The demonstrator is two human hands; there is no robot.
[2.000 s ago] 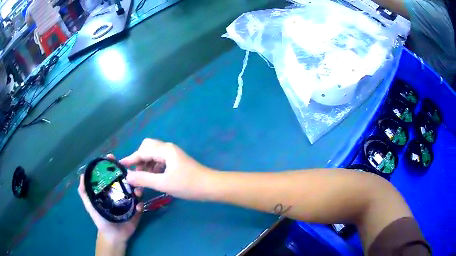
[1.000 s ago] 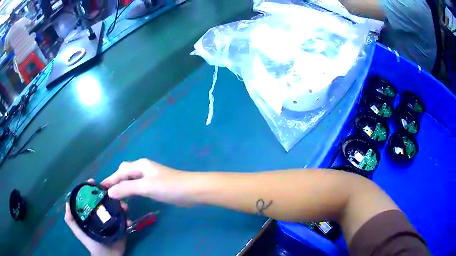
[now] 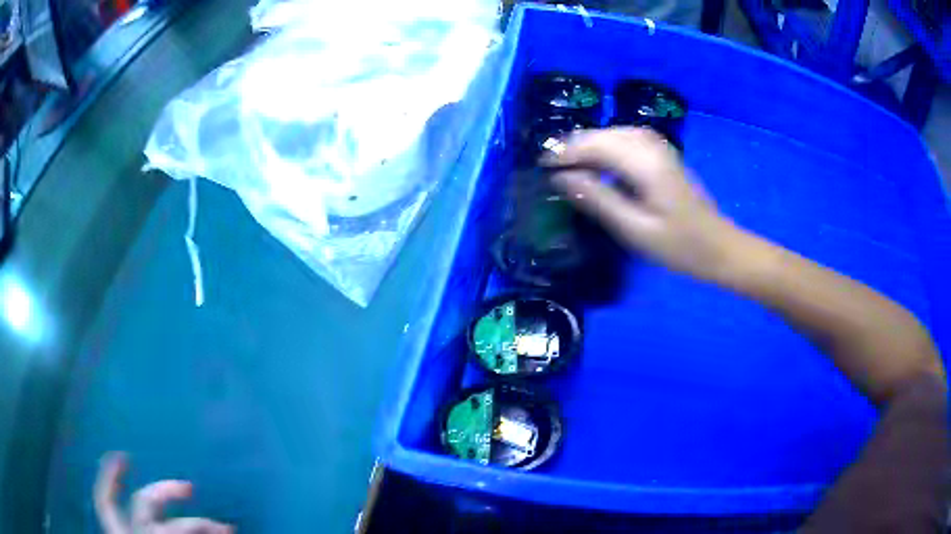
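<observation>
My right hand [image 3: 647, 198] is over the blue bin [image 3: 720, 313], blurred by motion. Its fingers pinch the upper edge of a dark round unit [image 3: 547, 224], also blurred; faint green shows in it. Two sharper black round units, each with a green board and a white patch, lie open side up by the bin's near wall, one [image 3: 525, 338] above the other [image 3: 501, 429]. More such units [image 3: 649, 101] sit further back, partly hidden by my hand. My left hand [image 3: 151, 506] is low at the left, cut off by the bottom edge, fingers apart and empty.
A large clear bag with white parts [image 3: 349, 136] lies on the teal bench top [image 3: 250, 386] against the bin's left wall, with a thin tie strip [image 3: 194, 245] hanging from it. Blue rack parts stand beyond the bin at upper right.
The view has swung right, towards the bin. My right hand has moved from the unit in my left hand into the bin. My left hand has let go of its unit; the screwdriver is out of view.
</observation>
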